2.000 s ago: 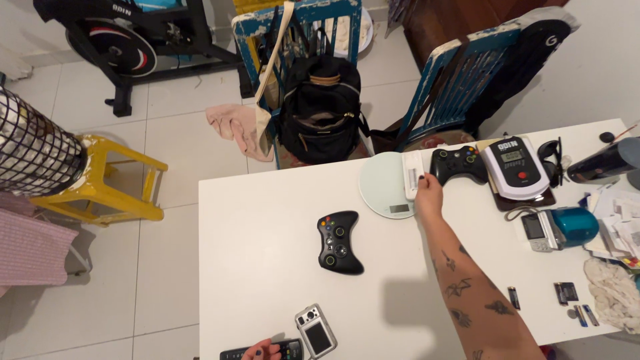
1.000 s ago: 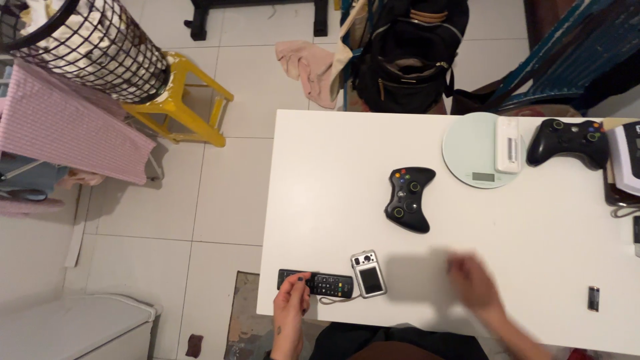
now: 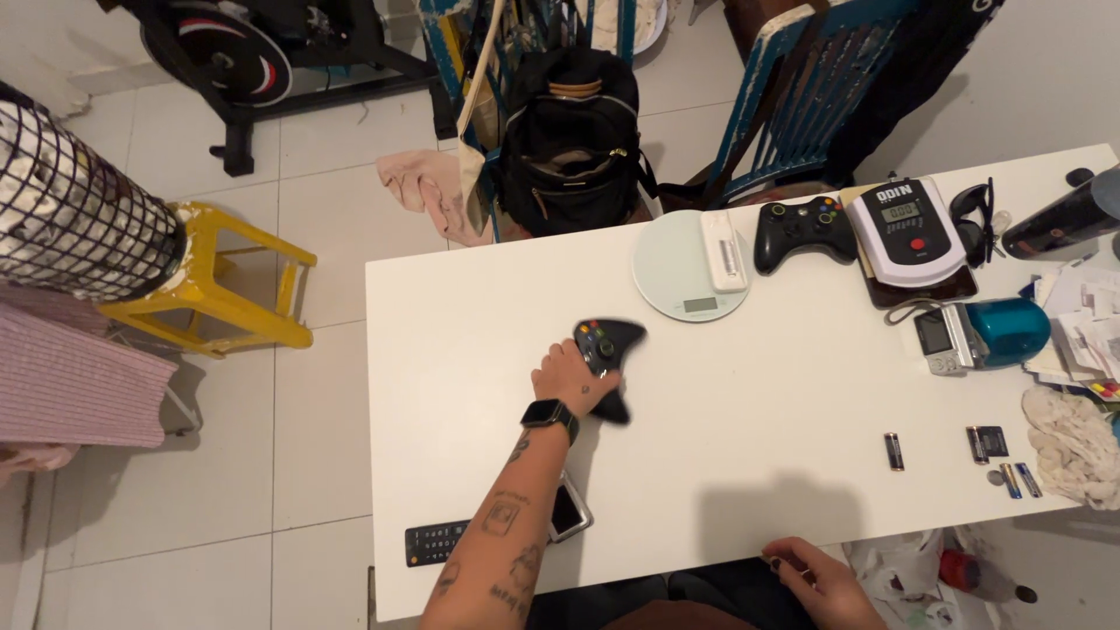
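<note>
My left hand (image 3: 570, 378) grips the left side of a black game controller (image 3: 610, 350), which is slightly blurred, over the white table. Under my left forearm lie a black remote control (image 3: 433, 542) and a silver compact camera (image 3: 570, 512), both partly hidden. My right hand (image 3: 807, 573) rests near the table's front edge with loosely curled fingers and holds nothing visible. A round glass kitchen scale (image 3: 665, 271) has a white battery charger (image 3: 724, 252) on its right part. A second black controller (image 3: 803, 232) lies right of it.
At the right are a white exercise monitor (image 3: 914, 232), sunglasses (image 3: 971, 223), a silver camera (image 3: 941, 337) beside a teal case (image 3: 1011, 331), a dark bottle (image 3: 1067, 214), papers and several loose batteries (image 3: 892, 451). A black backpack (image 3: 573, 140) hangs on a chair behind the table.
My left hand has left the remote control and taken hold of the nearer controller. My right hand has moved from above the table to its front edge. The view has shifted.
</note>
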